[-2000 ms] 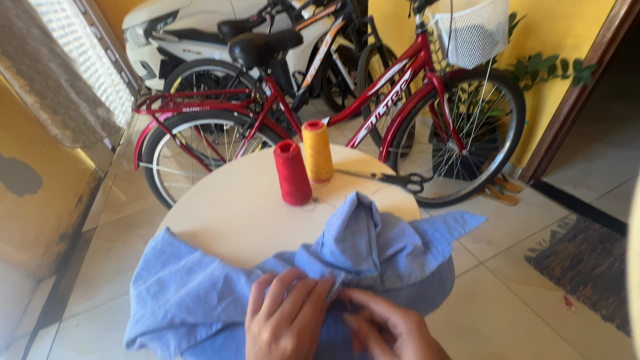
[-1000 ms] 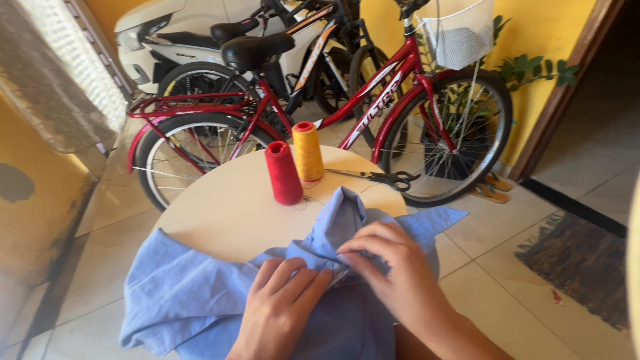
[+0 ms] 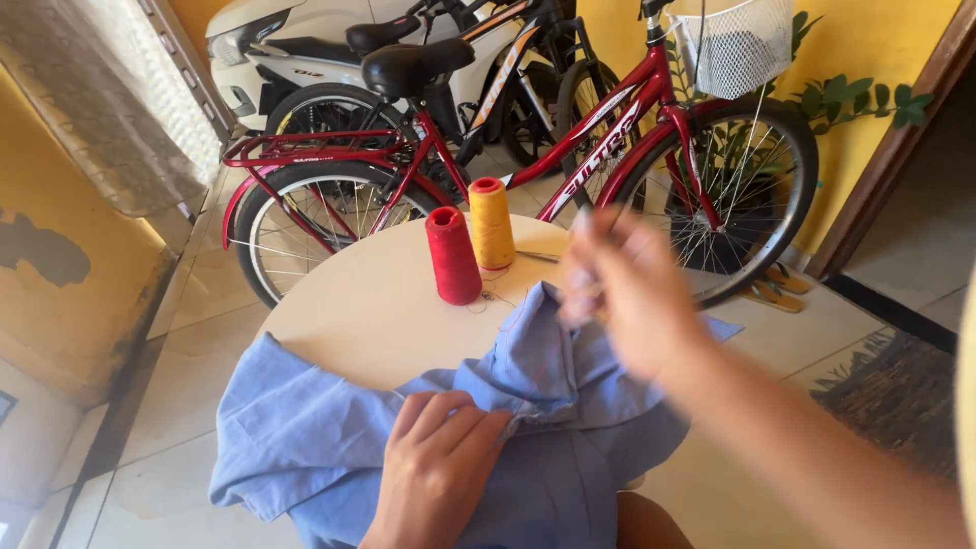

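Blue cloth (image 3: 320, 435) with red stitch lines lies over the near side of a round cream table (image 3: 351, 297) and hangs off its edge. My left hand (image 3: 442, 450) pinches a fold of it near the middle. Raised above the cloth's right part, my right hand (image 3: 618, 282) is motion-blurred with its fingers drawn together; whether it holds a needle or thread cannot be made out. A red thread cone (image 3: 454, 259) and a yellow thread cone (image 3: 491, 225) stand upright behind the cloth, loose thread beside them. Scissors (image 3: 538, 256) lie partly hidden behind my right hand.
Behind the table stands a red bicycle (image 3: 564, 160) with a white basket (image 3: 732, 49), with another bicycle and a white motorcycle beyond. A potted plant (image 3: 705, 198) is by the yellow wall. Sandals (image 3: 770, 293) and a dark rug (image 3: 896, 396) lie on the tiled floor at right.
My right hand has risen from the cloth, up and away from my left hand, and now covers part of the scissors. My left hand stays on the cloth.
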